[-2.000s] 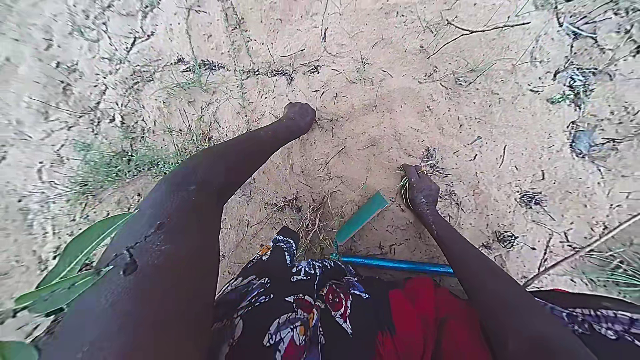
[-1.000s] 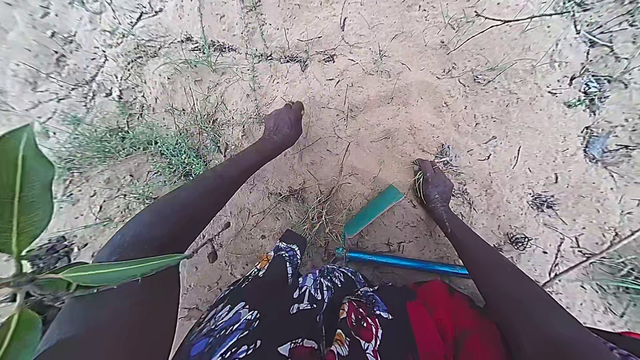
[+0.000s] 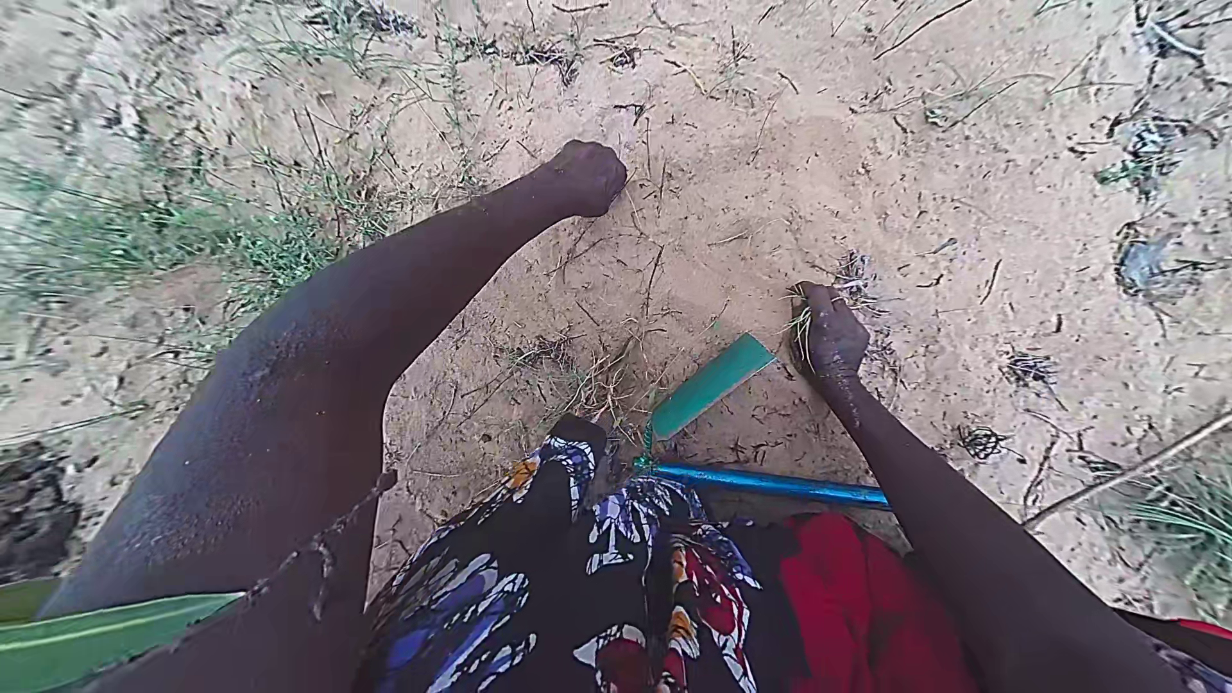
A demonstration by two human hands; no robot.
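Observation:
My left hand (image 3: 589,178) is curled against the sandy soil, above and left of centre; what lies inside its fingers is hidden. On the right, my right hand (image 3: 830,332) is closed on thin dry grass stems (image 3: 801,332), close to the ground. Between my right hand and my clothes lies a tool with a flat green blade (image 3: 714,385) and a blue handle (image 3: 770,483). The handle's right end passes out of sight under my right forearm. Loose dry grass (image 3: 616,380) lies left of the blade.
Green grass (image 3: 279,255) grows at the left. A leafy twig (image 3: 322,549) crosses my left arm at the lower left. A long thin stick (image 3: 1136,472) lies at the right, near a green tuft (image 3: 1189,525). My patterned cloth (image 3: 616,577) fills the lower middle.
My left hand has shifted over the soil and is curled in a different pose. The right hand stays beside the green blade with the grass stems. The leafy twig at the left has swung lower.

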